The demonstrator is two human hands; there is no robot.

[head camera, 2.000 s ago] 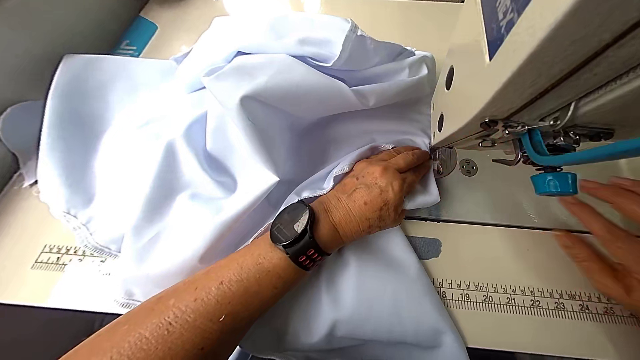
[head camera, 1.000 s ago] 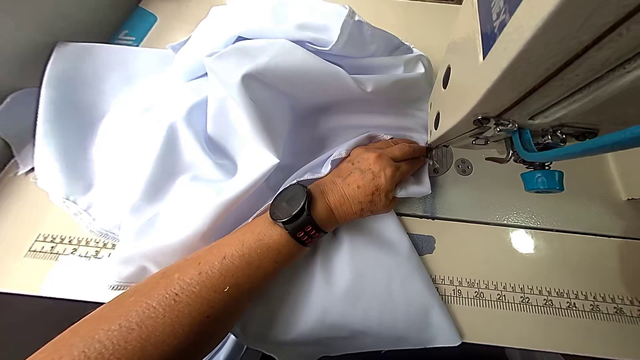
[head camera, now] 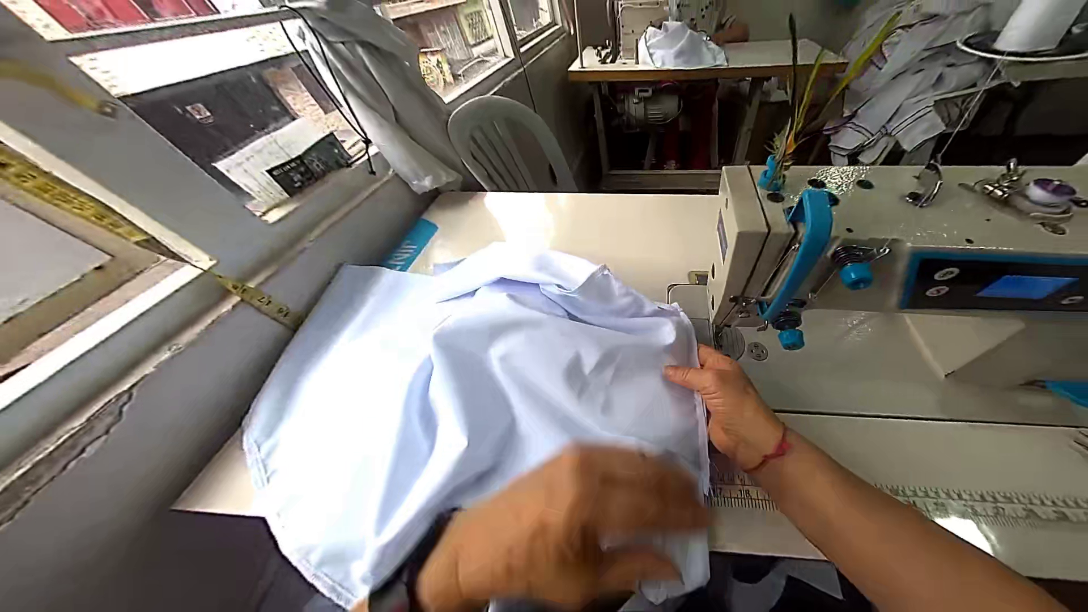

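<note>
Light blue-white fabric [head camera: 544, 374] lies in loose folds over the bed of an industrial sewing machine [head camera: 918, 221], its right edge close to the needle area. My right hand [head camera: 722, 395], with a red string at the wrist, grips that right edge, thumb on top and the fingers beneath, just below the machine's head. Blurred by motion, my left hand [head camera: 578, 527] is over the near part of the fabric, fingers bent. Whether it pinches any cloth cannot be told. A dark watch band shows at its wrist.
A printed ruler scale [head camera: 977, 501] runs along the table's near edge. To the left are a wall, windows and a yellow measuring tape [head camera: 255, 297]. Beyond the table stand a plastic chair [head camera: 510, 140] and another sewing table [head camera: 705, 64], where part of a person shows.
My left hand has left the fabric beside the needle and come nearer. My right hand, out of view a second ago, now holds the fabric's right edge. The view has tilted up.
</note>
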